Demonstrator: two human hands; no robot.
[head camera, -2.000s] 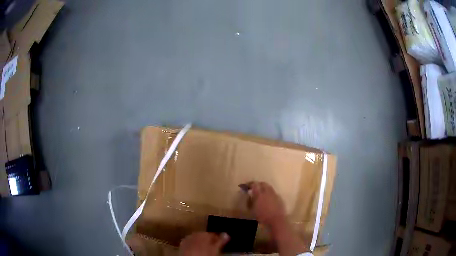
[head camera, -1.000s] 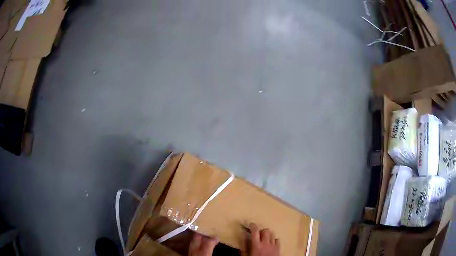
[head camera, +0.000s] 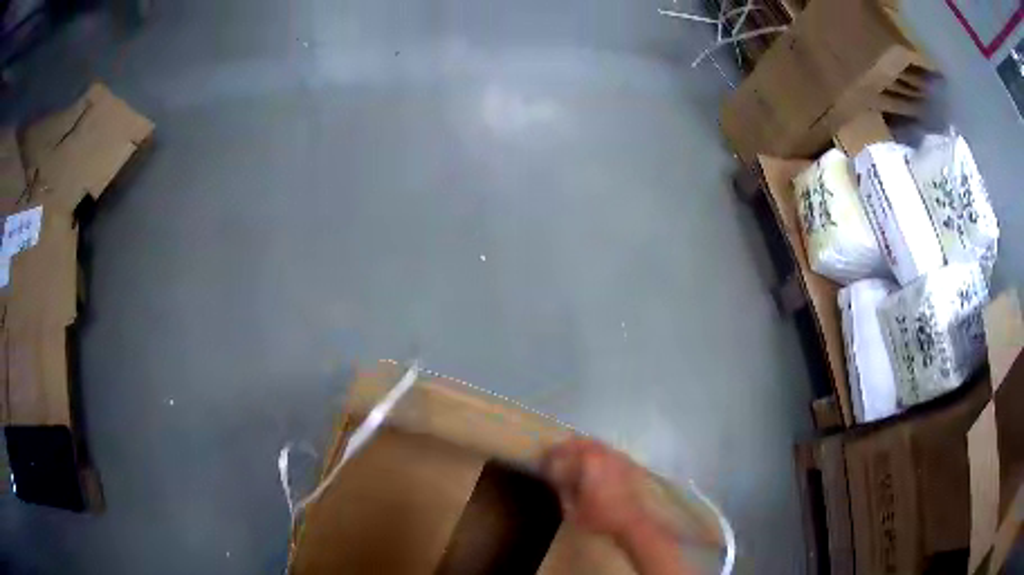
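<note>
A brown cardboard carton (head camera: 387, 489) lies on the floor at the bottom of the view, cut off by the lower edge. My right hand (head camera: 601, 483) is at its upper right part, blurred, and whether it grips a flap cannot be told. Beside it is a dark area (head camera: 511, 517); whether it is an opening or a dark piece is unclear. A white strap (head camera: 376, 421) crosses the carton's left corner, with a loose loop beside it. Another white strap end (head camera: 724, 528) curves at the right. My left hand is not in view.
Grey floor (head camera: 371, 247) lies ahead of the carton. Flattened cardboard (head camera: 39, 348) with a black square sheet (head camera: 43, 466) is at the left. At the right, white wrapped packs (head camera: 926, 331) stand beside brown cartons (head camera: 887, 494). Folded cardboard (head camera: 814, 79) and loose straps (head camera: 736, 28) are at the upper right.
The view has turned and shifted. My left hand has left the picture. My right hand has moved to the carton's upper right part. The carton's top looks different, with a larger dark area showing.
</note>
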